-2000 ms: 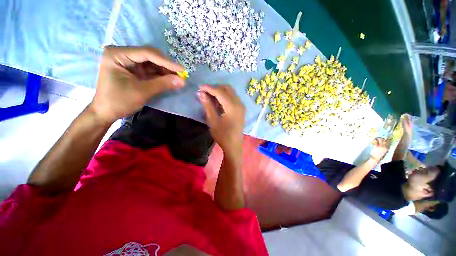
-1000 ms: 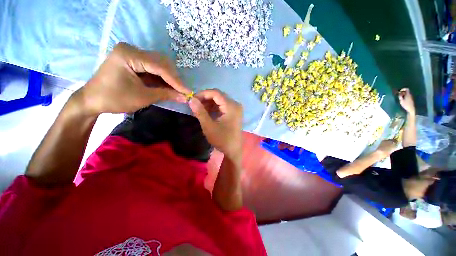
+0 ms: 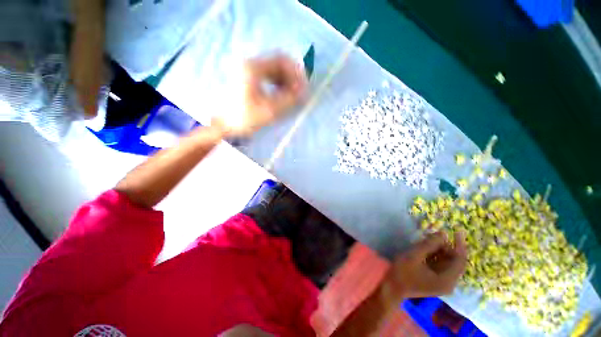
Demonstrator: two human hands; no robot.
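Note:
A heap of small yellow pieces (image 3: 520,253) lies on the right of the pale cover (image 3: 300,161). A heap of small white pieces (image 3: 389,138) lies to its left. My right hand (image 3: 435,263) is at the near left edge of the yellow heap, fingers curled; whether it pinches a piece is hidden. My left hand (image 3: 273,89) is blurred and glared over the cover, left of the white heap near a cream tape strip (image 3: 319,95). Its fingers are bent; no piece can be made out in it.
A green conveyor belt (image 3: 435,56) with single yellow pieces runs beyond the cover. A blue object (image 3: 547,10) is at the top right. Another person's arm (image 3: 87,56) is at the upper left, near a blue stool (image 3: 125,139). Blue plastic (image 3: 441,319) shows below the bench edge.
The view has swung left. My hands, together at a yellow piece one second ago, are apart: left hand away to the left, right hand at the yellow heap.

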